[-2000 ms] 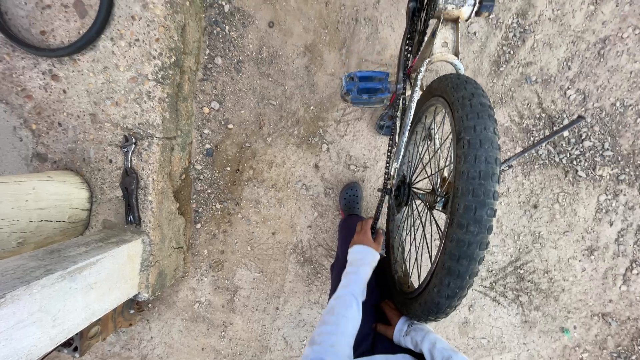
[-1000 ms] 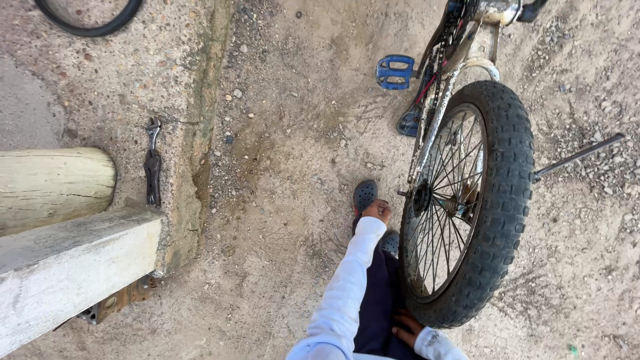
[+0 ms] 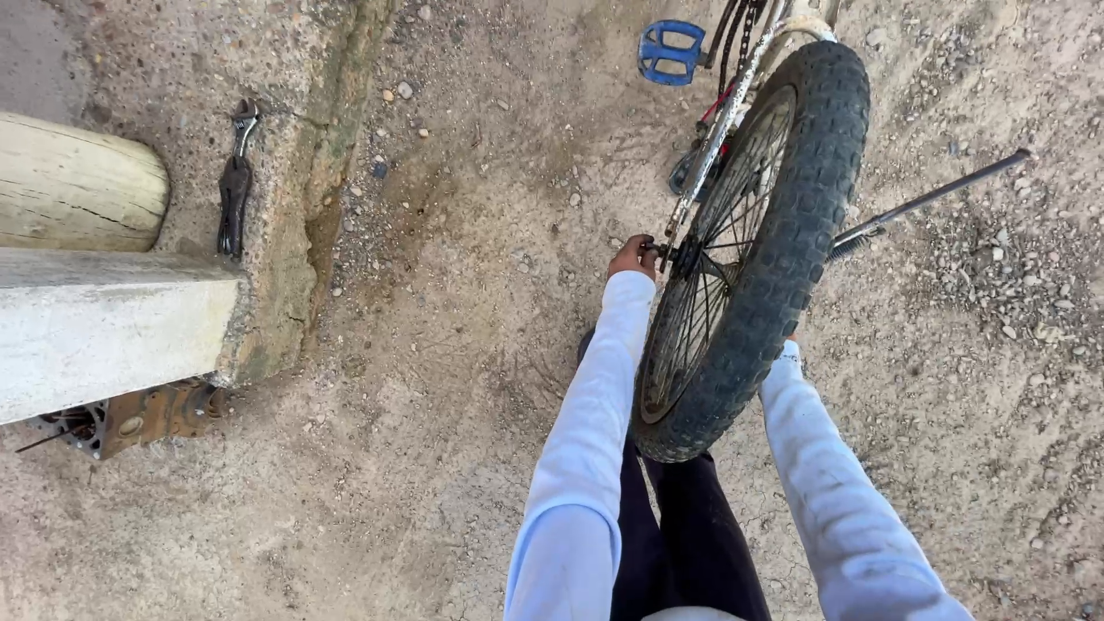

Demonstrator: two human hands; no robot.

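A bicycle's rear wheel with a knobby black tire (image 3: 806, 172) stands upright ahead of my legs. My left hand (image 3: 636, 257) has its fingers at the left end of the wheel's axle (image 3: 660, 251), beside the worn white frame tube (image 3: 711, 159); whether it grips the axle end is unclear. My right hand (image 3: 790, 338) is almost wholly hidden behind the right side of the tire, so its fingers cannot be seen. The chain (image 3: 747, 39) hangs loosely near the blue pedal (image 3: 671, 53).
An adjustable wrench (image 3: 244, 129) and dark locking pliers (image 3: 233, 203) lie on the concrete ledge (image 3: 276, 52) at left, near a round wooden post (image 3: 78, 185) and a white beam (image 3: 112, 332). A rusty metal engine part (image 3: 159, 418) lies below. The kickstand (image 3: 940, 191) sticks out right.
My left hand has moved up to the axle end from lower beside the wheel. My right hand has gone from the wheel's lower left to behind its right side. The chain has left the wheel's side.
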